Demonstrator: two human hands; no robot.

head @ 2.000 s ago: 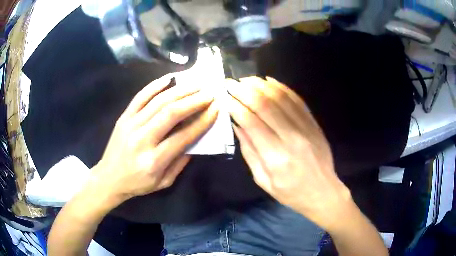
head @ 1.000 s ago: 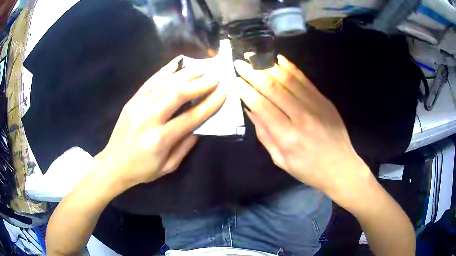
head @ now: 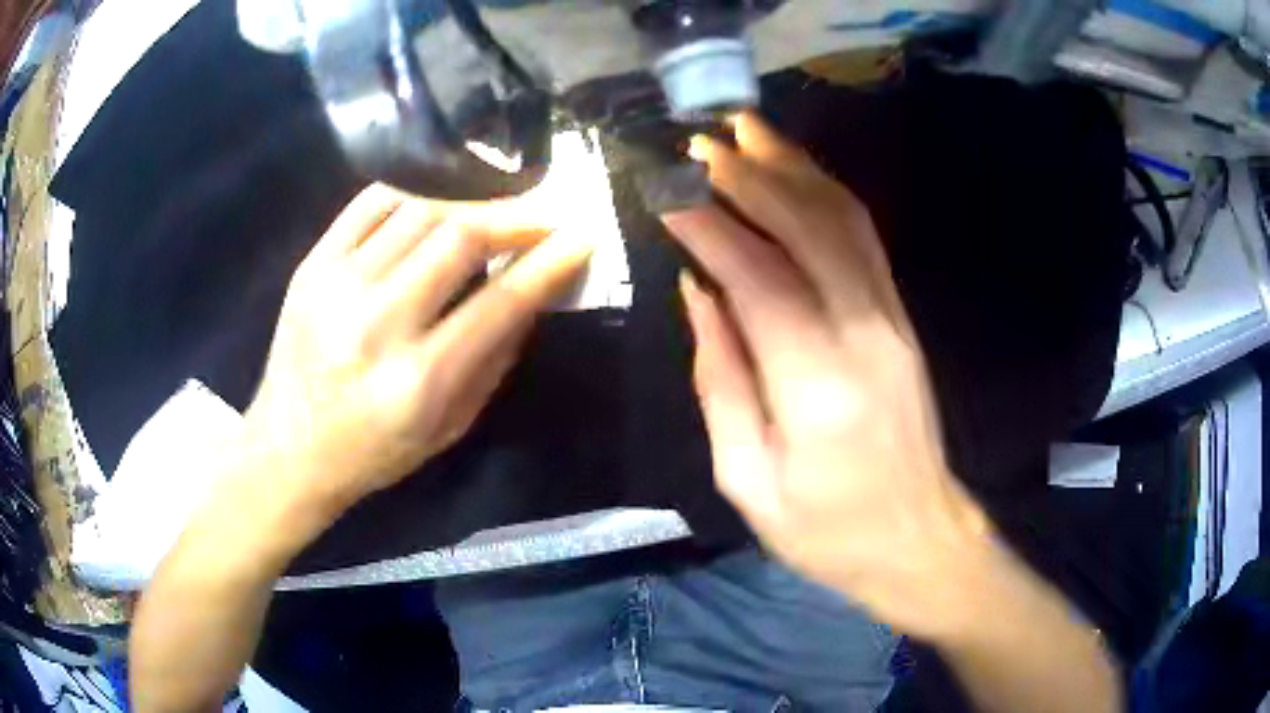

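A large black garment panel covers much of the white table. A white facing piece lies on it under the brightly lit needle area, its far end hidden by glare and machine parts. My left hand lies on the panel with its fingertips pressing on the left side of the white piece. My right hand rests on the black panel to the right, fingers slightly apart, beside a small dark grey piece near its fingertips. The needle itself cannot be made out.
The sewing machine's shiny rounded part and a grey-white knob hang above the work. Scissors lie at the right of the table. The table's front edge curves above the lap. A small white piece is at lower right.
The white piece has moved away from me, further under the machine, and less of it shows. The black panel has shifted too, uncovering the table's front edge. My right hand has moved off the white piece.
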